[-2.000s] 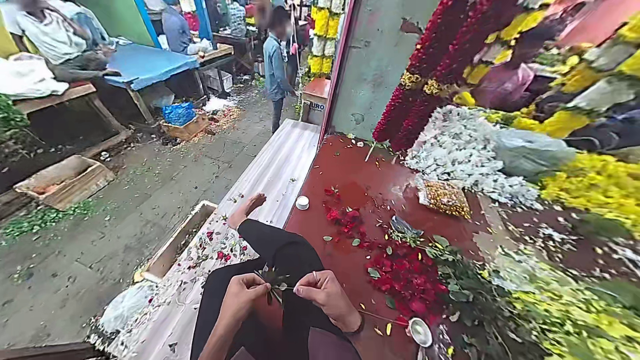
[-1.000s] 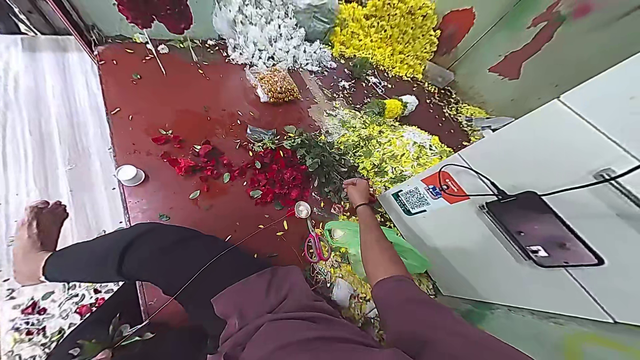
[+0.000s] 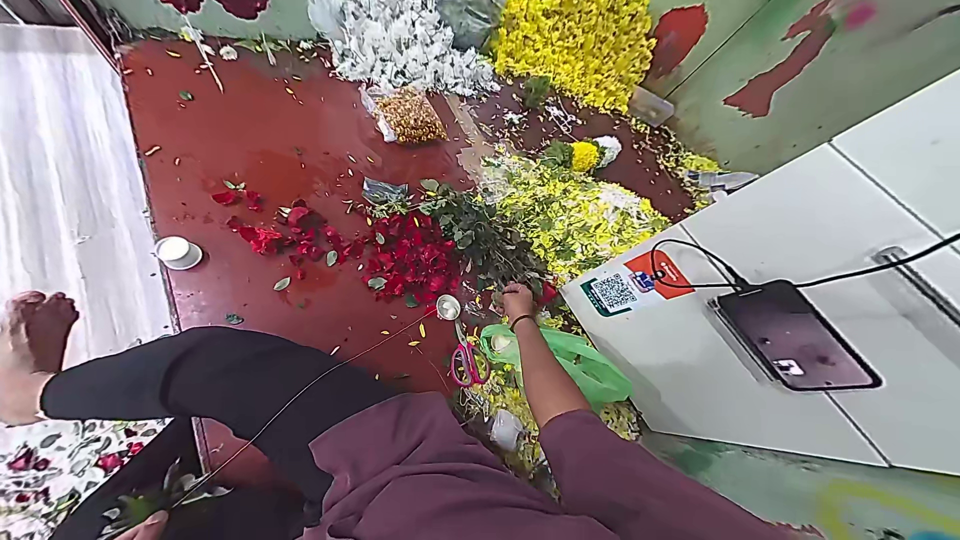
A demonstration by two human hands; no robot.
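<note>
My right hand (image 3: 517, 301) reaches to the lower edge of a heap of green leafy stems (image 3: 480, 232), its fingers curled; what lies in them is not clear. My left hand (image 3: 146, 527), mostly cut off at the bottom left, pinches a green leaf sprig (image 3: 139, 504) with thread on it. The thread (image 3: 300, 391) runs over my leg to a small white spool (image 3: 448, 307). Pink-handled scissors (image 3: 469, 364) lie just below the spool. A pile of red rose petals (image 3: 412, 259) lies left of the stems.
A green plastic bag (image 3: 585, 367) lies beside my right forearm. White flowers (image 3: 409, 45), yellow flowers (image 3: 577, 49) and a bag of golden beads (image 3: 410, 116) lie farther back. A phone (image 3: 799, 337) with a cable rests on the white cabinet (image 3: 735, 427) at right.
My hands were together over my lap at first. My right hand has since gone out to the leafy stems, while the left stays low with the sprig. The view has swung strongly to the right.
</note>
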